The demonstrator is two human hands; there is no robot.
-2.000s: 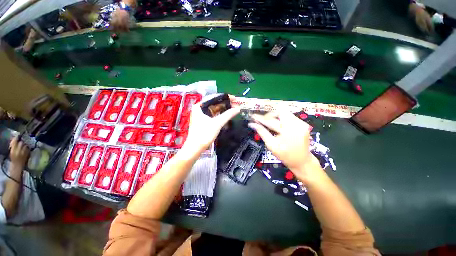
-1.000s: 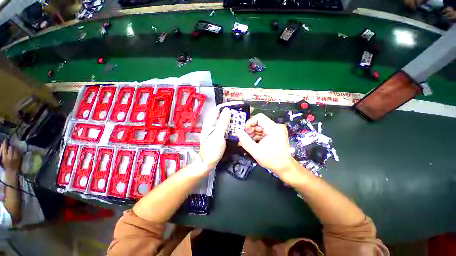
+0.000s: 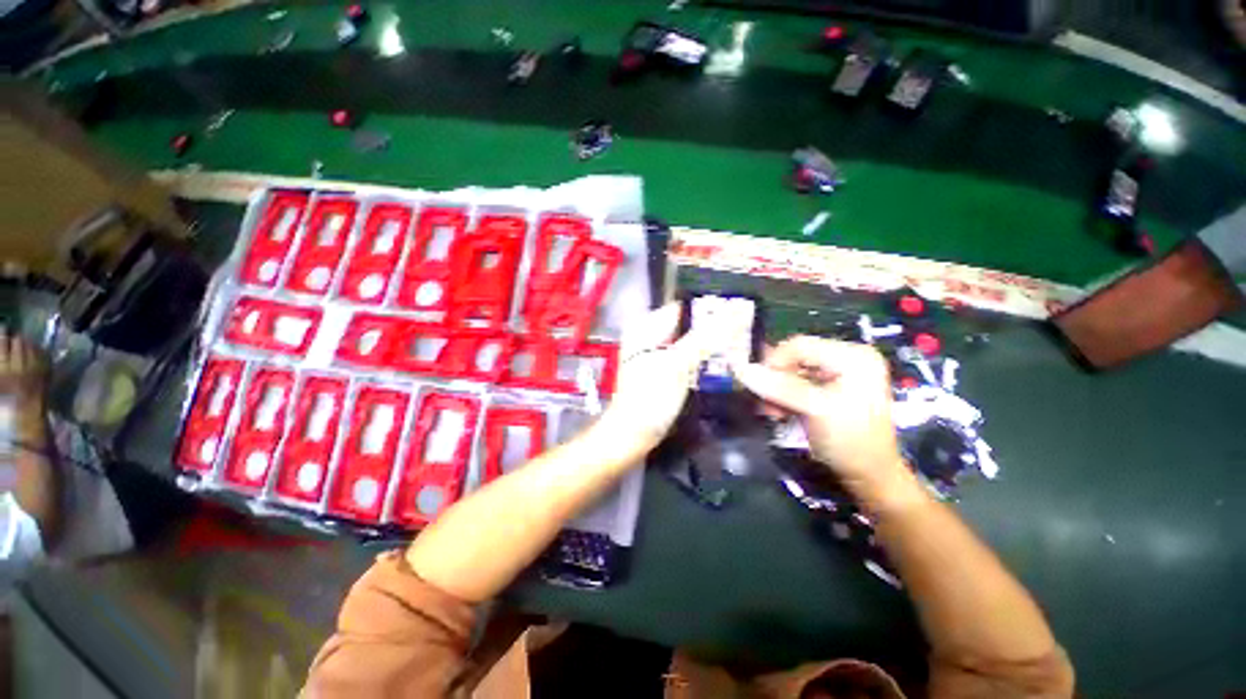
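Observation:
My left hand (image 3: 653,380) holds a black front housing with a pale keypad (image 3: 722,332) on it, upright near the middle of the view. My right hand (image 3: 836,399) is at the lower right of the keypad, thumb and fingertips together at its edge; blur hides whether they hold a small part. The parts tray (image 3: 328,332) to the left bears rows of red front housings (image 3: 443,434), some stacked crookedly at its right side. The small loose parts pile (image 3: 943,410) of black, white and red bits lies right of and partly behind my right hand.
The green conveyor belt (image 3: 478,134) runs across the back with part-assembled phones (image 3: 666,45) on it. White edge tape (image 3: 847,270) borders it. A dark reddish hanging panel (image 3: 1141,303) is at the right. Another person's arm (image 3: 25,423) shows at the left edge.
The tray, bench and held housing appear further right in view. My right hand has moved slightly away from the keypad's middle to its lower edge. Belt items have shifted right.

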